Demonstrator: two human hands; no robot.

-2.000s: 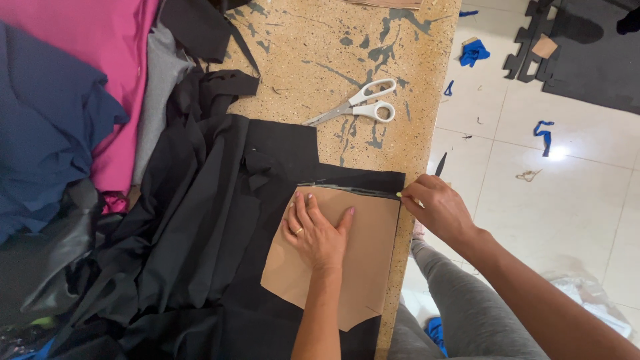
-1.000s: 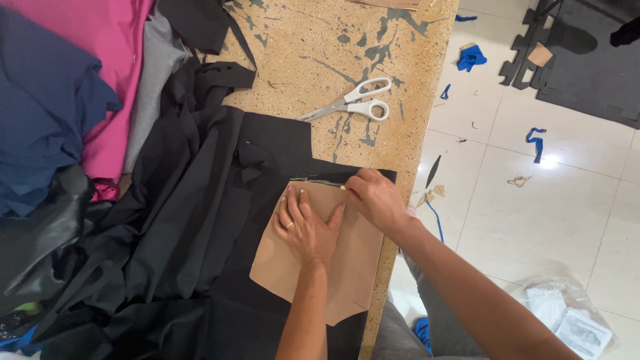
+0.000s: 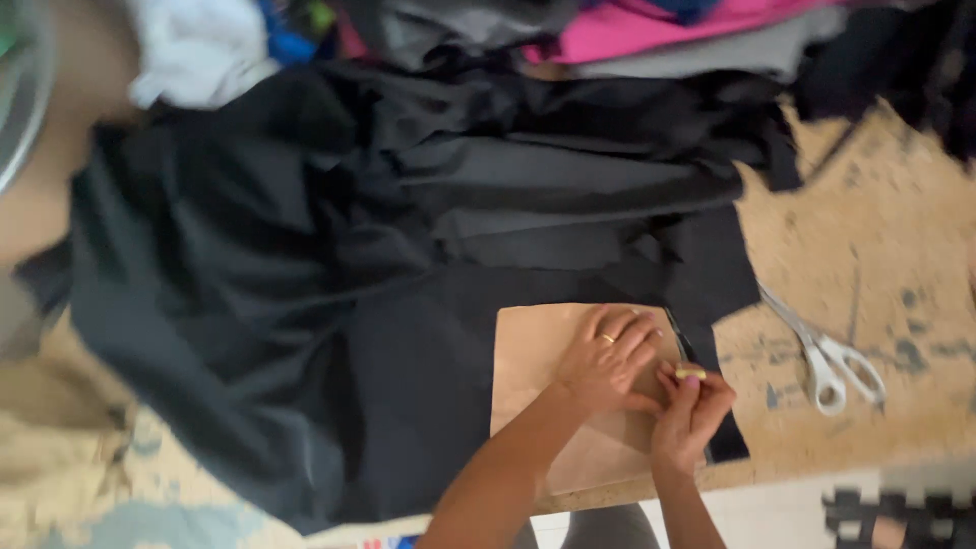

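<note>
A brown paper pattern piece (image 3: pixel 534 366) lies on black fabric (image 3: pixel 412 381) near the table's front edge. My left hand (image 3: pixel 614 362), with a ring on one finger, rests spread on the paper. Just right of it, my right hand (image 3: pixel 698 404) pinches a small pale yellow piece of chalk (image 3: pixel 691 374) at the paper's right edge. A light chalk line (image 3: pixel 678 335) runs on the black fabric beside that edge. White-handled scissors (image 3: pixel 827 366) lie partly open on the table, right of the fabric.
Pink fabric (image 3: pixel 656 34), grey fabric (image 3: pixel 709 61) and white cloth (image 3: pixel 202 53) are heaped along the back. Tan fabric (image 3: pixel 53 442) lies at the left. The wooden tabletop (image 3: pixel 915 252) extends to the right, and a black foam mat (image 3: pixel 892 518) lies on the floor.
The view has turned strongly and shifted towards the fabric's left part. My left hand is still on the paper, and my right hand still holds the chalk at its edge.
</note>
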